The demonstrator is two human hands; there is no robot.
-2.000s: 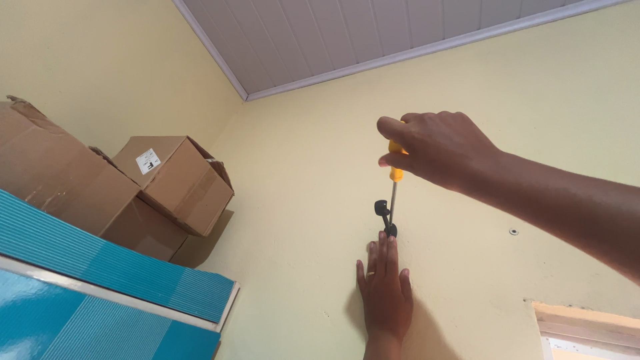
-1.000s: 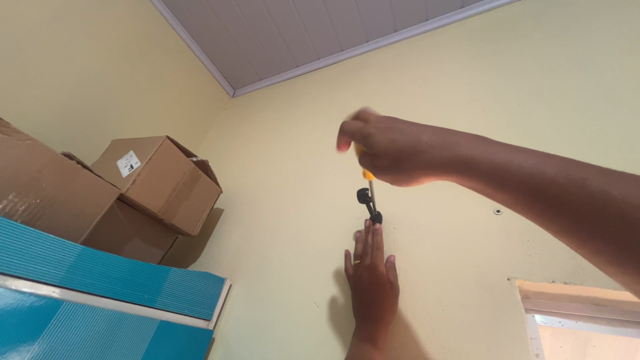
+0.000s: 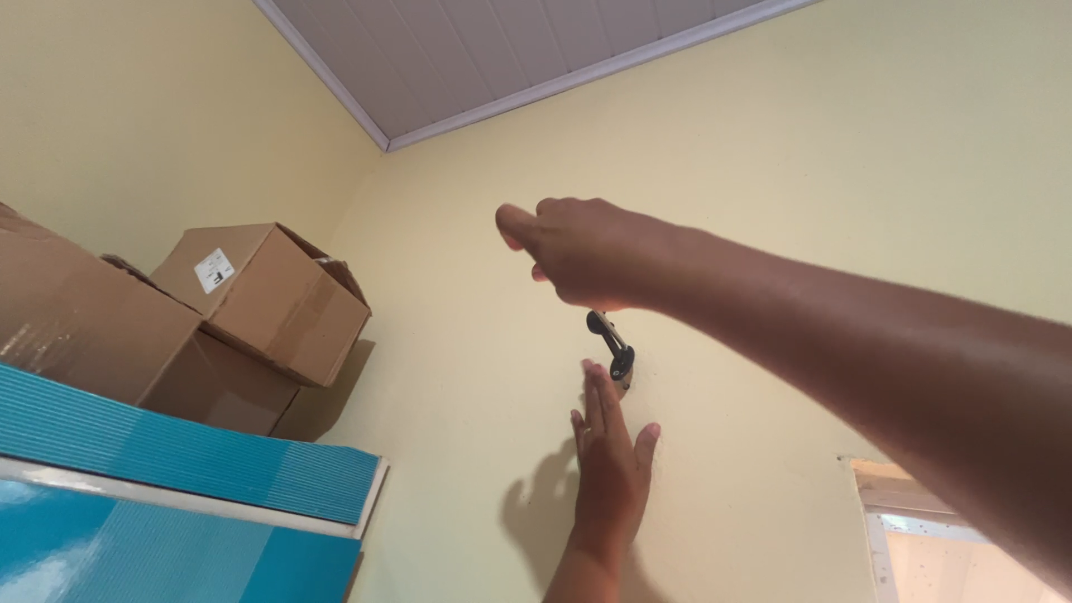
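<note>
A small black fixture (image 3: 621,362) with a narrow arm and a rounded end sits against the pale yellow wall. My left hand (image 3: 609,456) reaches up from below, fingers extended, the fingertips touching or close beside the fixture's lower end; nothing is held in it. Above the fixture, my right hand (image 3: 582,251) is closed around a screwdriver, whose handle it hides. Part of the metal shaft (image 3: 615,332) shows below the hand, running down toward the fixture's lower end. Whether the tip sits in a screw cannot be seen.
Several cardboard boxes (image 3: 289,314) are stacked at the left, above a blue ribbed cabinet (image 3: 201,456) with a pale edge. A panelled ceiling (image 3: 502,50) meets the wall overhead. At the lower right is the corner of a framed opening (image 3: 896,486).
My right hand has turned about the screwdriver, and its yellow handle, visible in the earlier frames, is now hidden. My left hand's fingers have shifted slightly below the fixture.
</note>
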